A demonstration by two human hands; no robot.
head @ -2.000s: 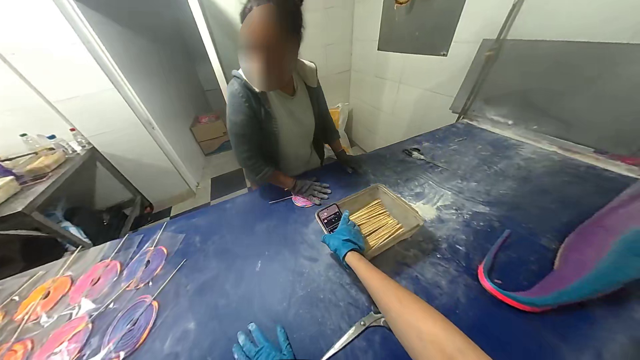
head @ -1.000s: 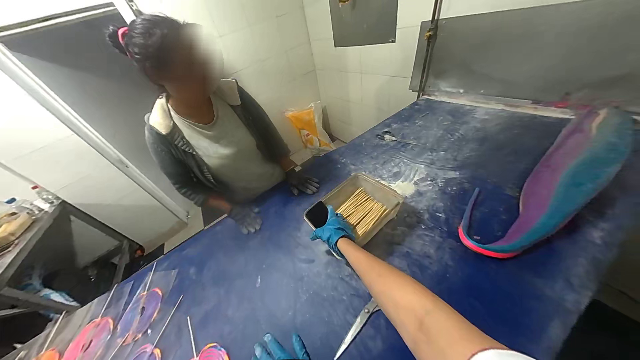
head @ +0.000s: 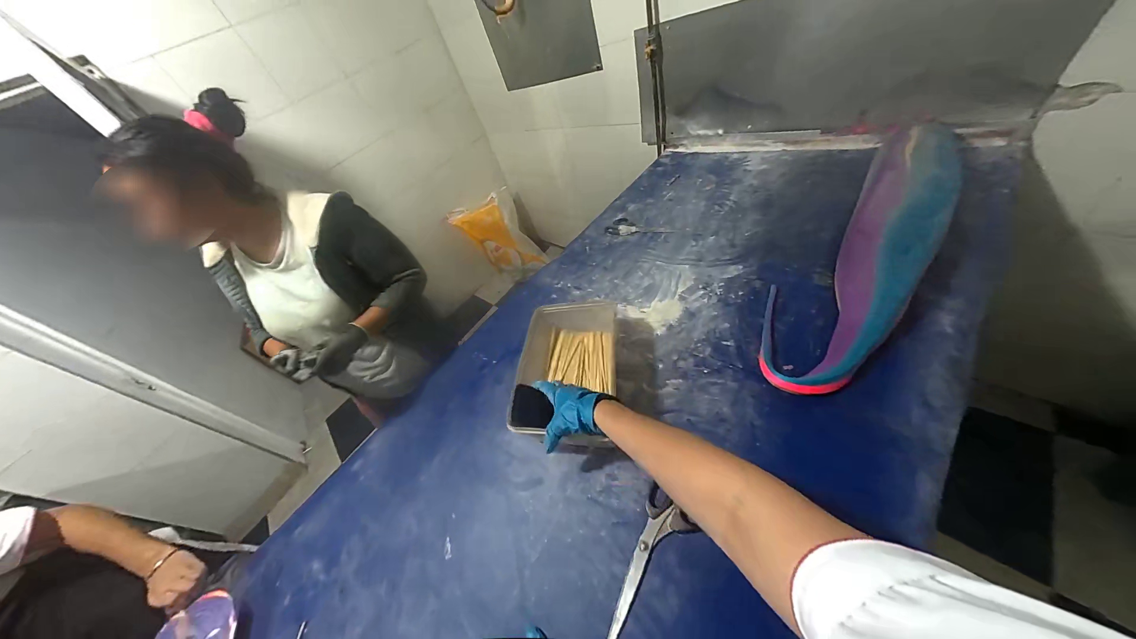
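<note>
My right hand (head: 572,413), in a blue glove, grips the edge of a dark mobile phone (head: 531,406) at the near end of a clear plastic container (head: 568,312). Thin wooden sticks (head: 581,359) lie in the container, just beyond my fingers. Of my left hand (head: 535,632) only a bit of blue glove shows at the bottom edge; its fingers are hidden. Metal scissors (head: 641,555) lie on the blue table (head: 426,524), partly under my right forearm. A long purple, teal and pink candy-like mass (head: 887,257) tapers into a curved strip at the right.
A co-worker (head: 311,284) in grey gloves stands beyond the table's left edge. Another person's hand (head: 175,579) is at the lower left by a wrapped purple piece (head: 209,614). Small scissors (head: 626,228) lie farther back. A yellow and white bag (head: 497,232) stands by the wall.
The co-worker's hands have left the tabletop and come together at the waist. My right hand stays at the phone, whose lit screen has gone dark. The view has swung right.
</note>
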